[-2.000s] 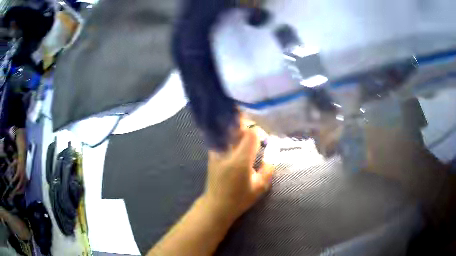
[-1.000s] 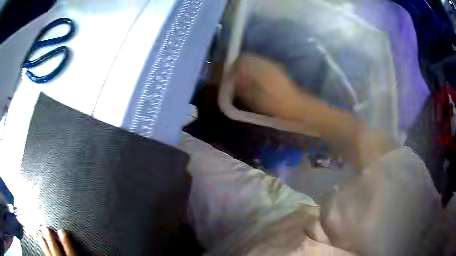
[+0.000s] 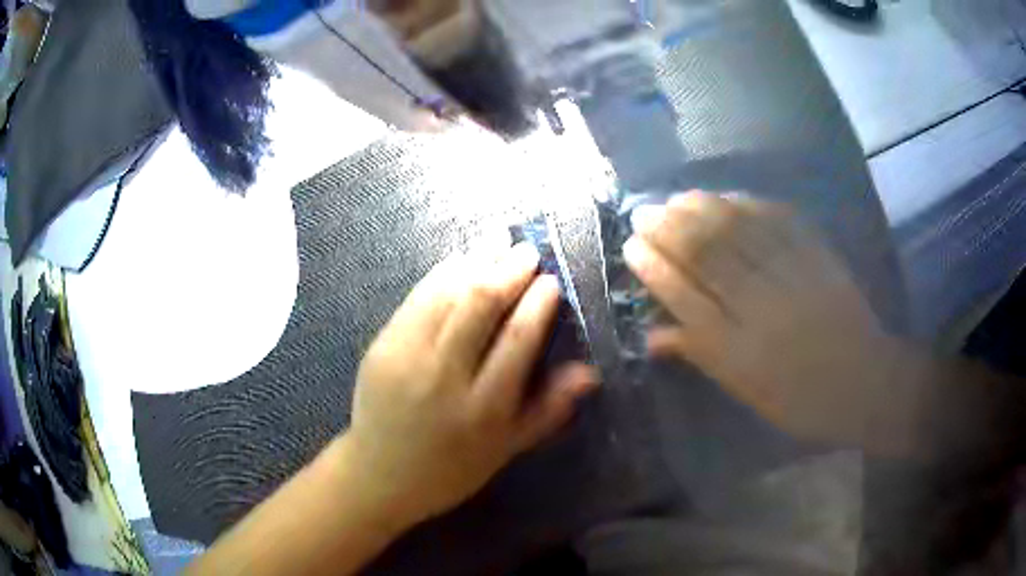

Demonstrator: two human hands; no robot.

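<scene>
A large dark grey ribbed garment panel (image 3: 326, 281) lies flat under the needle area, its curved cut-out edge towards the left. My left hand (image 3: 461, 371) is on the panel, fingertips and thumb at a small dark piece (image 3: 624, 298). My right hand (image 3: 754, 304), slightly blurred, has its fingertips at the piece's right side. A narrow pale-edged wedge shape (image 3: 583, 264) shows between the hands, possibly a reflection. The presser foot area (image 3: 568, 129) is just beyond my fingertips, mostly lost in lamp glare.
The sewing machine head (image 3: 338, 56) is cut off at the top. A navy thread fringe (image 3: 219, 101) hangs at upper left. A stack of small black pieces (image 3: 51, 383) lies at far left. Another grey cloth (image 3: 84, 118) is at upper left. Part of a dark looped handle (image 3: 844, 9) shows at top right.
The view has swung from the basket back to the needle area. My right hand, earlier blurred over the cream basket, is now on the work opposite my left hand.
</scene>
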